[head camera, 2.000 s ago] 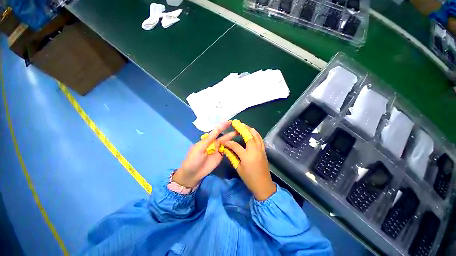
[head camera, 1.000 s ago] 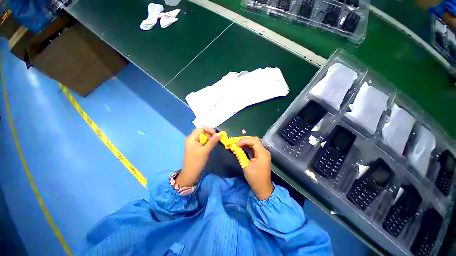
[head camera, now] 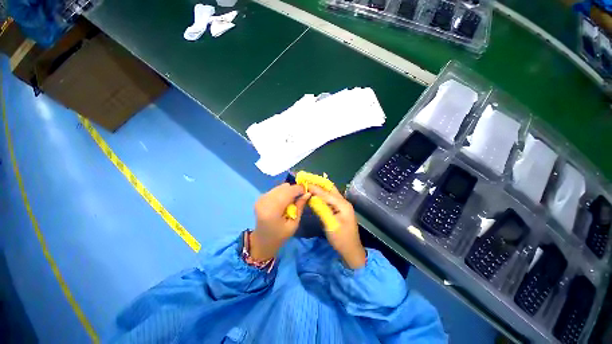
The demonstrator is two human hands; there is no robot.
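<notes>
My left hand [head camera: 274, 216] and my right hand [head camera: 339, 218] meet in front of my chest, at the bench's near edge. Yellow finger cots [head camera: 323, 212] cover fingers of my right hand, and some yellow shows at my left fingertips. The fingertips of both hands pinch yellow rubber between them; the exact grip is partly hidden. White phone sleeves [head camera: 315, 127] lie fanned just beyond my hands. The clear blister tray [head camera: 359, 190] at the right holds black keypad phones [head camera: 448, 201] in the near row and mostly white sleeved phones [head camera: 493, 140] in the far row.
Crumpled white pieces [head camera: 200, 22] lie at the bench's far left. Another blister tray [head camera: 429, 29] with dark phones is on the green belt. A brown carton [head camera: 100, 80] stands on the blue floor at left. A further tray is at the right edge.
My hands have come closer together than a second ago, and my left hand has shifted slightly right. The yellow rubber is bunched between the fingertips. The tray and sleeves stay in place.
</notes>
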